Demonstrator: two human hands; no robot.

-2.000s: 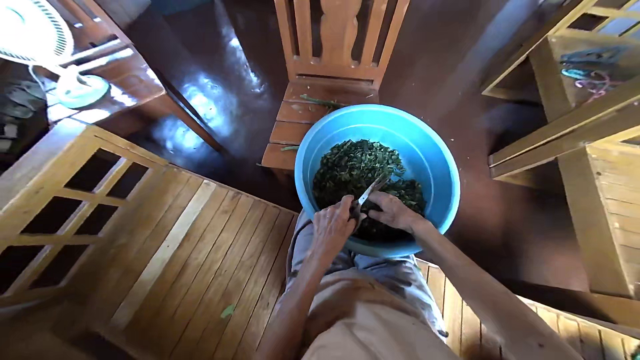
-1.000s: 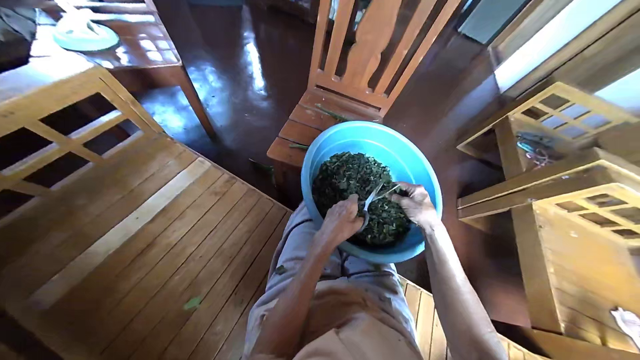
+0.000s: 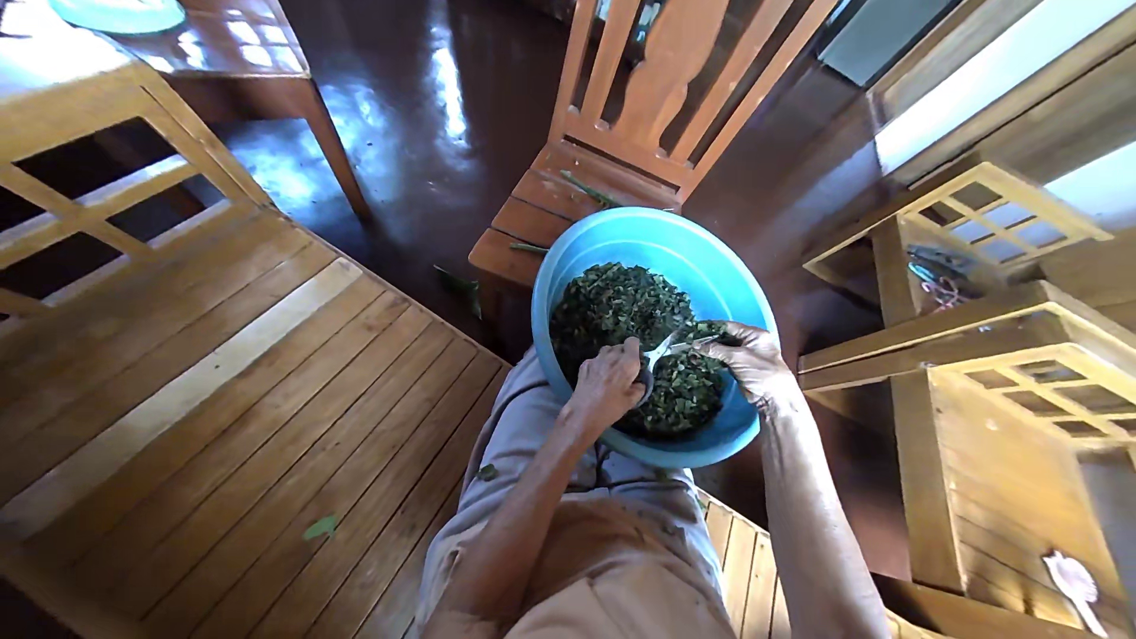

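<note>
A light-blue plastic basin (image 3: 701, 240) rests at my lap, against the chair seat's front, with a heap of chopped green leaves (image 3: 621, 306) inside. Over it my left hand (image 3: 610, 382) is closed around the handles of a pair of scissors (image 3: 661, 352), whose blades point right with their tips apart. Facing it from the right, my right hand (image 3: 748, 359) pinches a small bunch of leaves (image 3: 710, 334) at the blades. The fingers of my left hand partly hide the scissor handles.
A wooden chair (image 3: 541, 191) with green stems on its seat stands ahead. I sit on a slatted wooden bench (image 3: 355, 417) with a loose leaf (image 3: 320, 527) on it. At left is a table (image 3: 231, 53); at right, wooden armchairs (image 3: 923, 479), one holding a pale brush-like object (image 3: 1071, 581).
The view has turned and shifted. Both hands stay over the basin; the scissor blades, pointing up to the right two seconds ago, now point more directly toward my right hand.
</note>
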